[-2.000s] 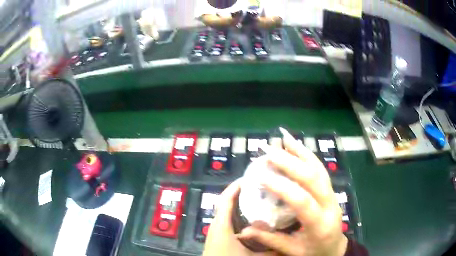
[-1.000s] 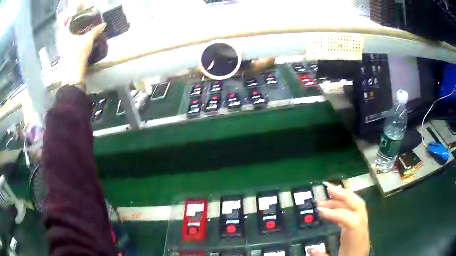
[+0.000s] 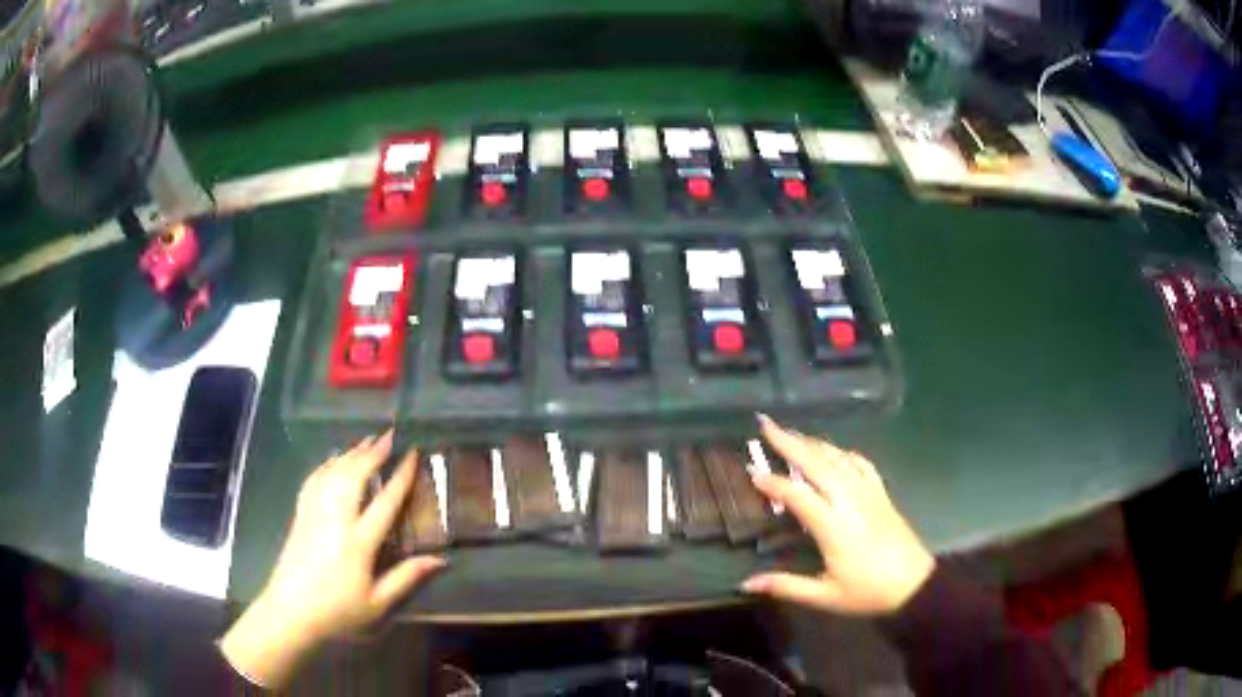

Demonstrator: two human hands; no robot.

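A row of flat brown batteries (image 3: pixel 632 501) with white end strips lies along the bench's front edge. My left hand (image 3: pixel 334 552) is at the row's left end, fingers spread, thumb and fingers around the end batteries. My right hand (image 3: pixel 847 524) is at the right end in the same way. Both hands seem to touch the row's ends; neither lifts anything. Behind the row, a clear tray (image 3: pixel 545 407) holds two rows of phones, back up: red ones (image 3: pixel 372 321) at the left, black ones (image 3: pixel 602 311) elsewhere, all with white labels and red spots.
A smartphone (image 3: pixel 211 456) lies on white paper (image 3: pixel 120 507) at the left, with a red figurine (image 3: pixel 172 259) and a fan (image 3: pixel 96 136) behind. A bottle (image 3: pixel 940 68) and blue item (image 3: pixel 1086 164) are on the upper-right shelf. A tray of red phones (image 3: pixel 1207 357) is at the right.
My left hand came down from the upper shelf, where it held a dark round object, to the batteries. My right hand moved from the tray to the row's right end. The view tilted down.
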